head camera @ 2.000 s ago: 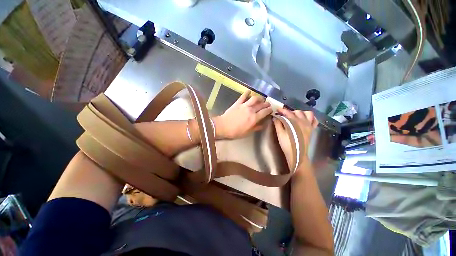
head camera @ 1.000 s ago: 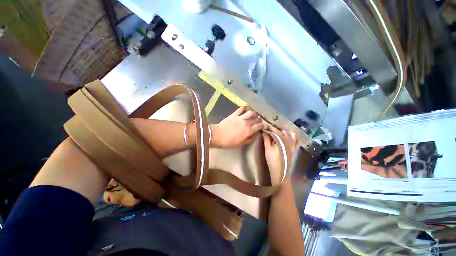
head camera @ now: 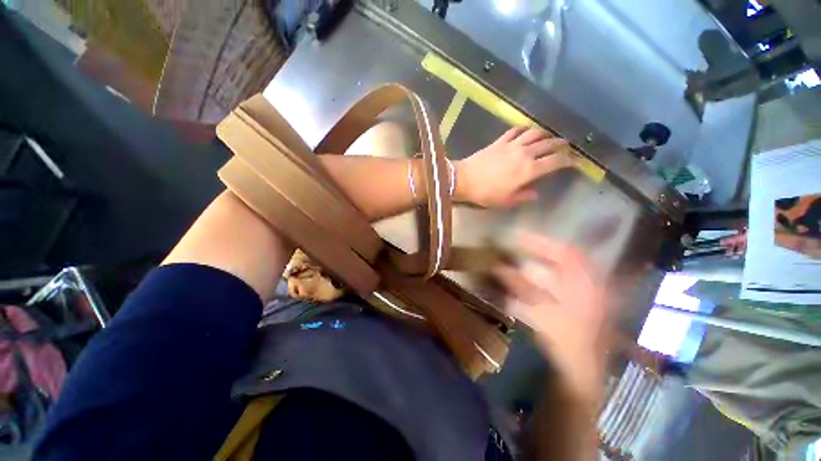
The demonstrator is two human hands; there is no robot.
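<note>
A looped bundle of brown straps (head camera: 297,194) hangs over my left forearm. A single strap (head camera: 435,180) with a white lengthwise line arches over my left wrist and runs right towards my right hand. My left hand (head camera: 513,167) lies palm down near the guide bar (head camera: 504,76), fingers a little apart, with no strap seen in it. My right hand (head camera: 554,284) is blurred, back from the bar, beside the strap's blurred end; whether it grips the strap cannot be told. The steel machine bed (head camera: 347,67) lies under both hands.
Yellow tape (head camera: 456,112) marks the bed beside my left hand. A black knob (head camera: 654,135) stands behind the bar's right end. Brown pattern sheets (head camera: 202,67) are at upper left. A printed photo sheet (head camera: 765,243) and beige cloth (head camera: 752,360) are at right.
My right hand has left the bar and moved back towards my body. The strap's wide loop at the bar is gone. My left hand's fingers have spread. The camera view has shifted.
</note>
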